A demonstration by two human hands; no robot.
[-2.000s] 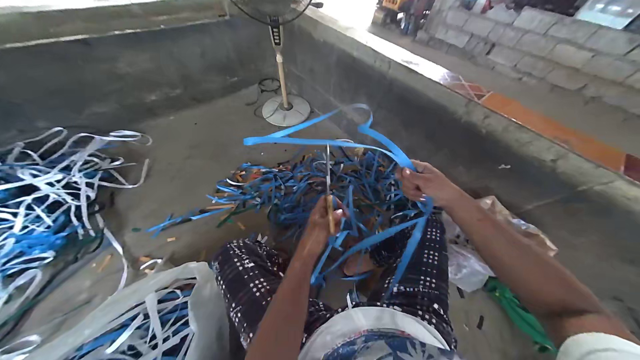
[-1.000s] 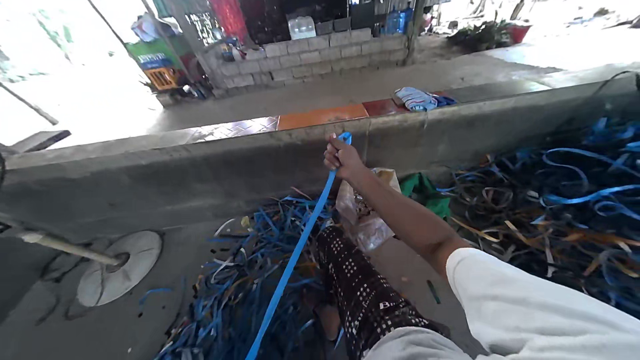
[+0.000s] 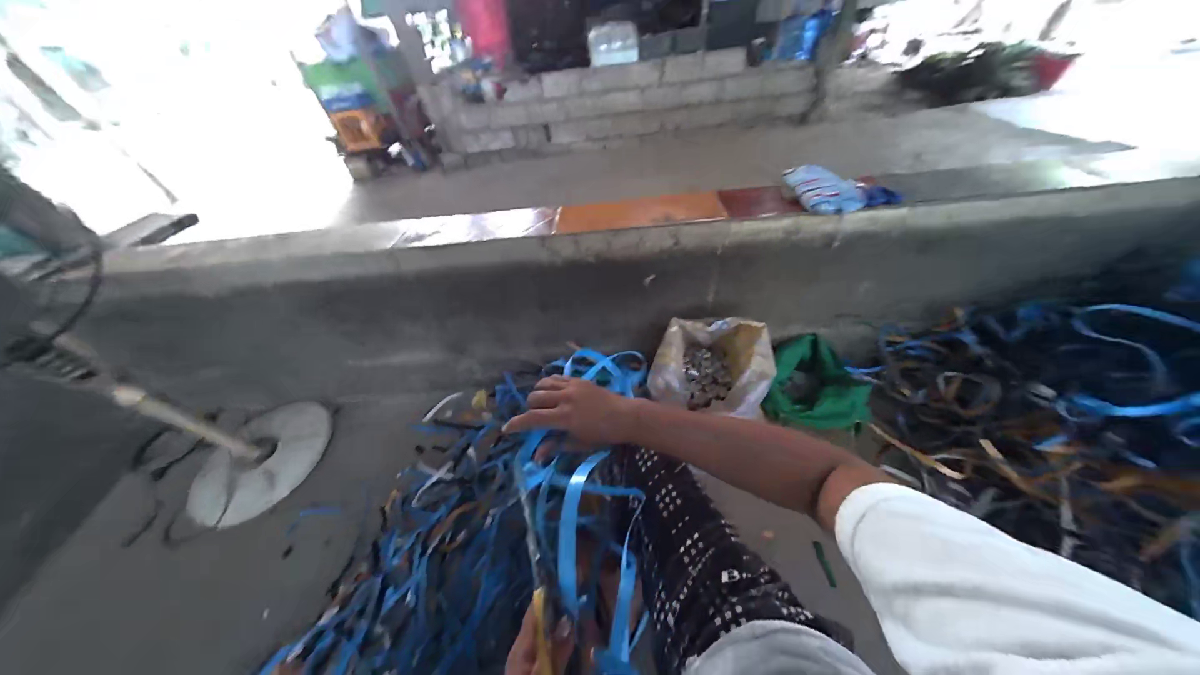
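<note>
My right hand [image 3: 581, 411] reaches over the heap, its fingers on or just above looped blue plastic strapping [image 3: 569, 525]; its grip is unclear. At the bottom edge, my left hand [image 3: 541, 642] is closed around the yellow-brown handle of a long thin tool [image 3: 537, 562], whose narrow metal part points up toward the right hand. The tool's exact kind is hard to tell. Around and below both hands spreads a pile of cut blue and dark strap pieces [image 3: 422, 572]. My patterned dark trouser leg [image 3: 694, 553] lies to the right of the strapping.
Beyond the heap runs a low concrete wall [image 3: 450, 300] with a folded cloth [image 3: 825, 189] on top. An open sack of small pieces [image 3: 710, 375] and a green bag [image 3: 816, 384] stand before it. More tangled straps [image 3: 1012, 422] lie right, a fan base [image 3: 262, 464] left.
The view has swung far to the right since the oldest frame. My right hand was raised near the wall top with a long blue strap a second ago; it is now lower, over the heap.
</note>
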